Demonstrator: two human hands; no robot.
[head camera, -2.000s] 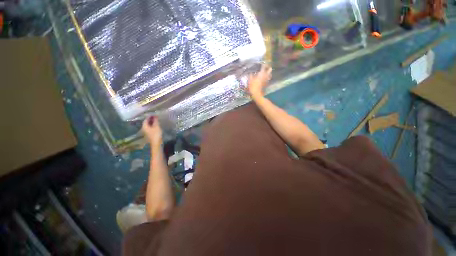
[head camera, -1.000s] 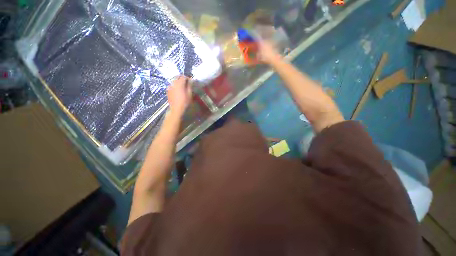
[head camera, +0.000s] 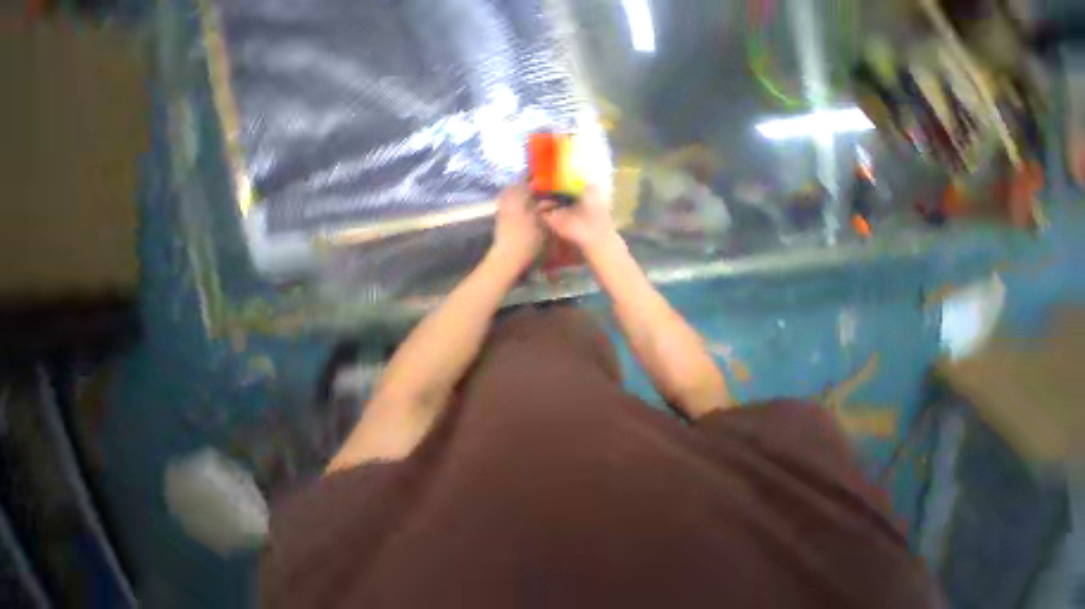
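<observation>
The painting back, dark under shiny bubble wrap, lies on the glass-topped table with its gold frame edge showing at the left and near sides. A white corner protector sits on its near left corner. My right hand is shut on the orange-red tape dispenser over the near right corner, which is a bright white glare. My left hand is beside it at the near frame edge; blur hides whether its fingers hold anything.
Blurred tools and a thin green air hose lie on the table at the right. Cardboard stands at the left, more cardboard at the right. Wood offcuts lie on the blue-green floor.
My right hand took hold of the tape dispenser from the table and brought it left to the frame corner. My left hand moved from the near left corner to meet it. The view shifted.
</observation>
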